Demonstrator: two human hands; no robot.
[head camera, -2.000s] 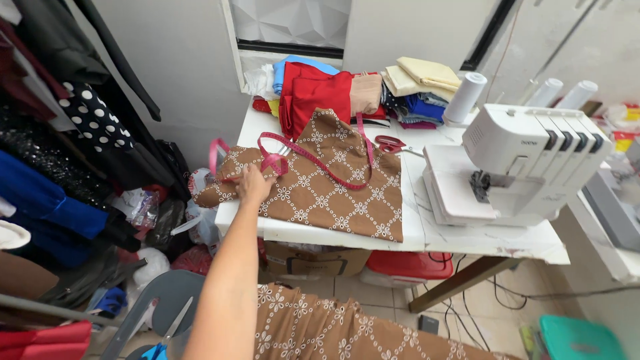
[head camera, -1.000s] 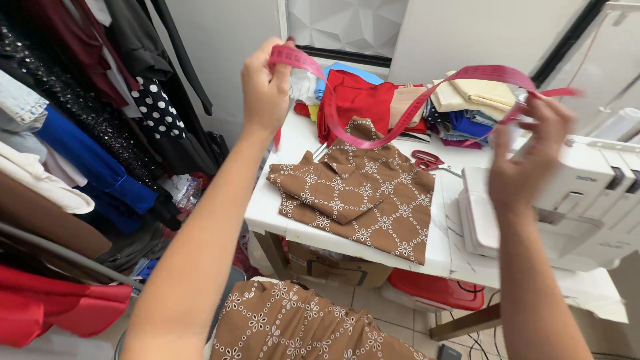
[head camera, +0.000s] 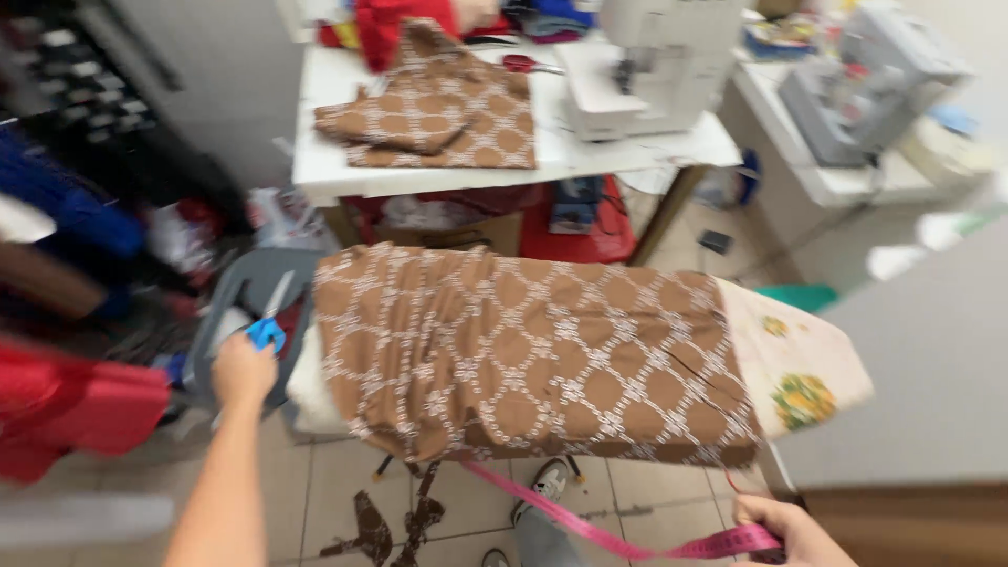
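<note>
Brown fabric with white floral embroidery (head camera: 535, 354) is drawn around an ironing board with a pale flowered cover (head camera: 795, 362). At the board's left end, my left hand (head camera: 246, 366) is on the blue handle of scissors (head camera: 268, 331), whose blades point up over a grey plastic seat or tray (head camera: 228, 315). My right hand (head camera: 787, 531), at the lower right edge, grips a pink measuring tape (head camera: 583, 528) that runs left to the fabric's near edge. More of the brown fabric (head camera: 449, 110) lies folded on the white table.
Beyond the board stands a white table (head camera: 370, 183) with a white sewing machine (head camera: 654, 71) and red-handled scissors (head camera: 520, 63). A grey sewing machine (head camera: 850, 94) is at the right. Garments (head camera: 71, 205) hang at the left; brown scraps (head camera: 374, 528) lie on the tiled floor.
Both hands have come down from above the table, where they held the tape stretched between them. My left hand has left the tape and is now at the blue scissors. The view has tilted down.
</note>
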